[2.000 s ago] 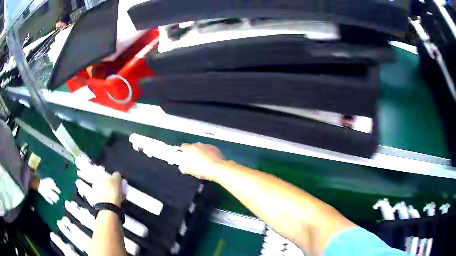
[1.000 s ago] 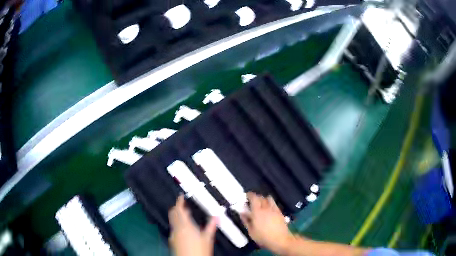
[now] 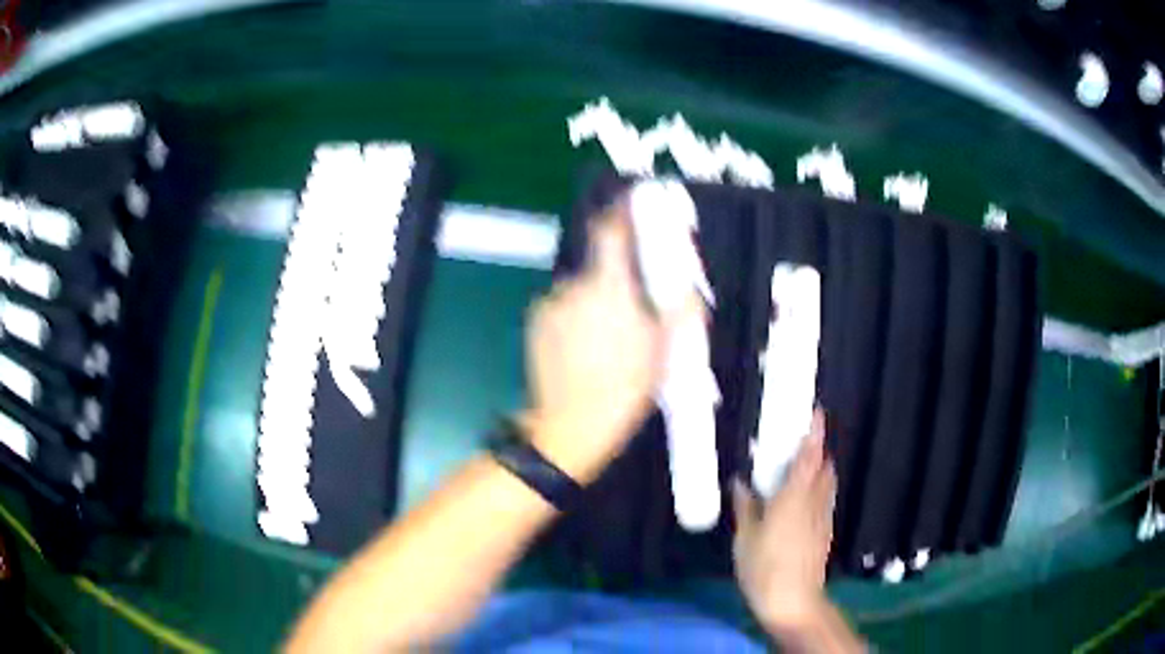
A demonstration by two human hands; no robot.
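Observation:
A slotted black tray [image 3: 971, 383] lies in front of me. My left hand [image 3: 594, 345], with a black wristband, grips a long white part [image 3: 692, 434] at its upper half, over the tray's left slots. My right hand [image 3: 786, 543] holds the lower end of a second, shorter-looking white part [image 3: 790, 345] between thumb and fingers, to the right of the first. Both hands are slightly blurred. I cannot tell whether the parts rest in their slots. Several white bent end arms [image 3: 824, 173] stick out past the tray's far edge.
A small-parts tray [image 3: 339, 486] with two dense white rows stands to the left, one loose white piece slanting out. Farther left is another black tray [image 3: 83, 300] with white parts. A pale rail [image 3: 498, 235] runs behind the trays. Black trays with white ends [image 3: 1092, 79] show at top right.
My view has turned, so the slotted tray now looks upright and the small-parts tray shows fully. My left hand has moved up to the far half of the left white part.

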